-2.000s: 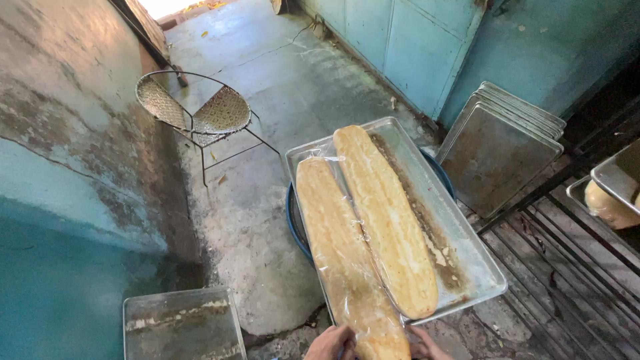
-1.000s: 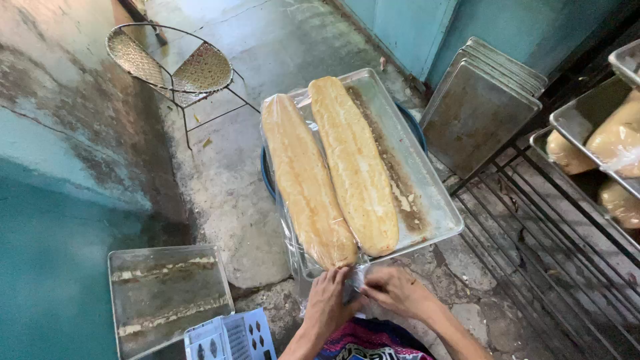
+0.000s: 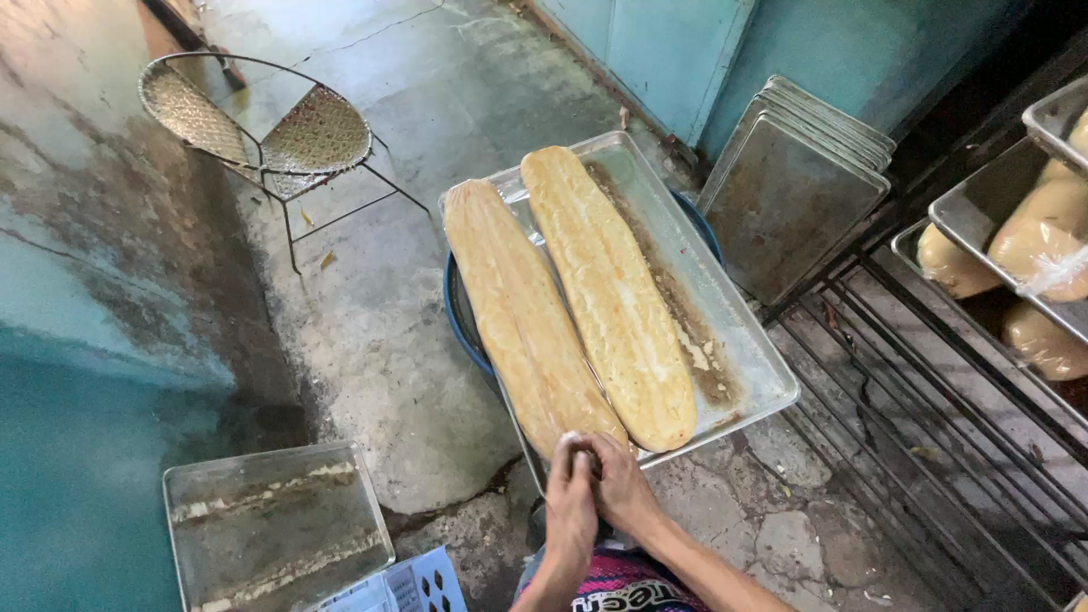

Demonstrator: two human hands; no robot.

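Two long flat loaves of bread lie side by side on a metal baking tray (image 3: 739,357), which rests over a blue round tub (image 3: 459,314). Clear plastic wraps the left loaf (image 3: 518,314); the right loaf (image 3: 612,297) looks bare. At the near end of the wrapped loaf, my left hand (image 3: 572,493) and my right hand (image 3: 620,480) meet, fingers pinched together on the gathered end of the plastic bag. The fingers hide most of that gathered part.
A round wire-framed woven chair (image 3: 314,136) stands at upper left. Used baking trays lean in a stack (image 3: 790,187) at the teal wall. A black metal rack (image 3: 901,391) and trays of bagged bread (image 3: 1045,229) are at right. Another tray (image 3: 272,518) lies lower left, beside a printed box (image 3: 408,586).
My hands, low at the frame's bottom edge two seconds ago and a little apart a second ago, are now together at the bag's end. The plastic looks tighter around the left loaf.
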